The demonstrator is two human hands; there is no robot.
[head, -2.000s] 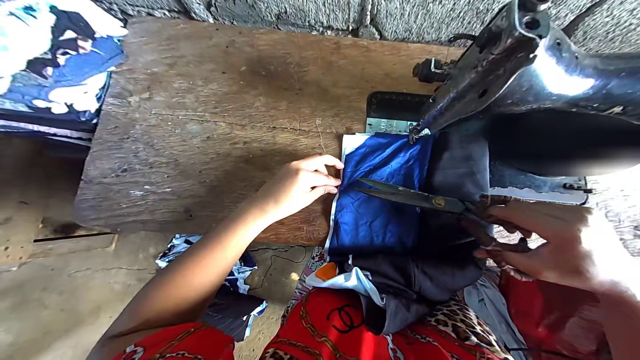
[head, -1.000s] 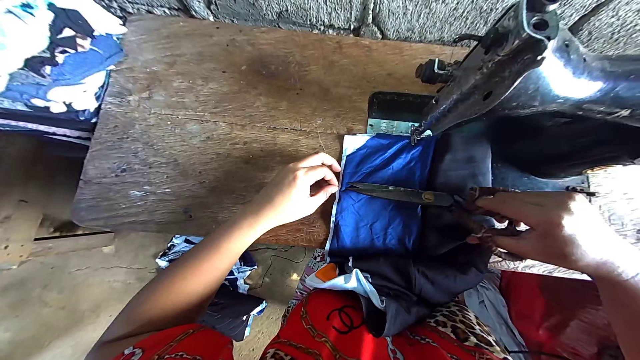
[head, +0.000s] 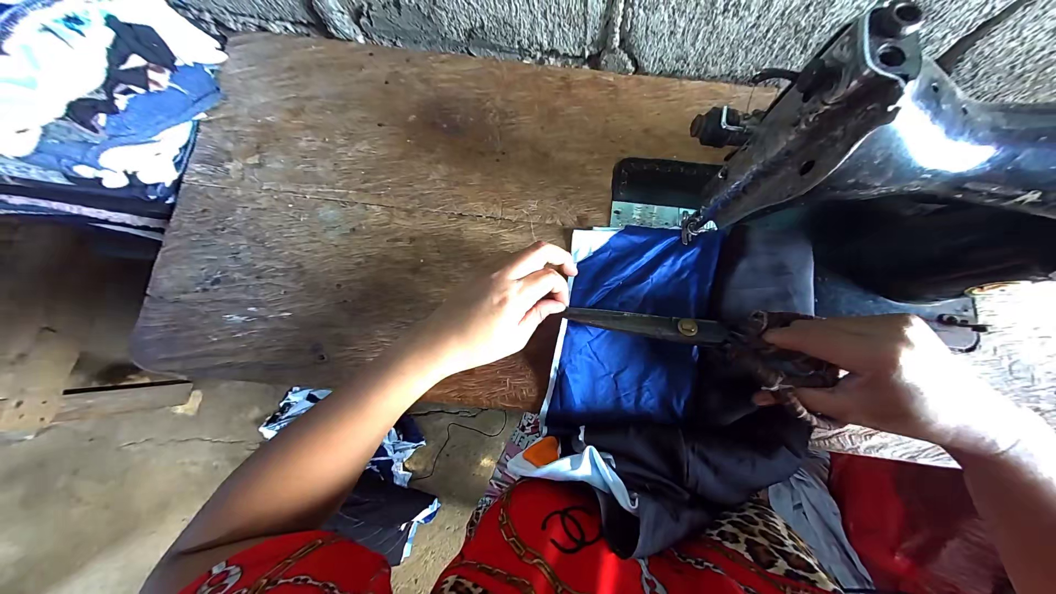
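Observation:
My right hand [head: 883,379] is closed on the handles of dark metal scissors [head: 643,323]. The blades look closed and lie across the blue fabric [head: 635,363], their tip at its white left edge. My left hand [head: 520,305] is at that same edge with its fingers curled, just above the scissor tip; whether it pinches the edge is hard to tell. The top of the blue fabric lies under the needle area of a black sewing machine [head: 833,140]. Black fabric [head: 685,470] hangs from the table edge onto my lap.
The wooden table [head: 346,231] extends to the left, against a concrete block wall [head: 462,29]. A pile of blue, white and black cloth [head: 124,107] is at the upper left. Fabric scraps [head: 379,503] lie on the floor below.
The scissor blades were apart two seconds ago and are now together. Their tip has moved left to the white fabric edge, beside my left hand.

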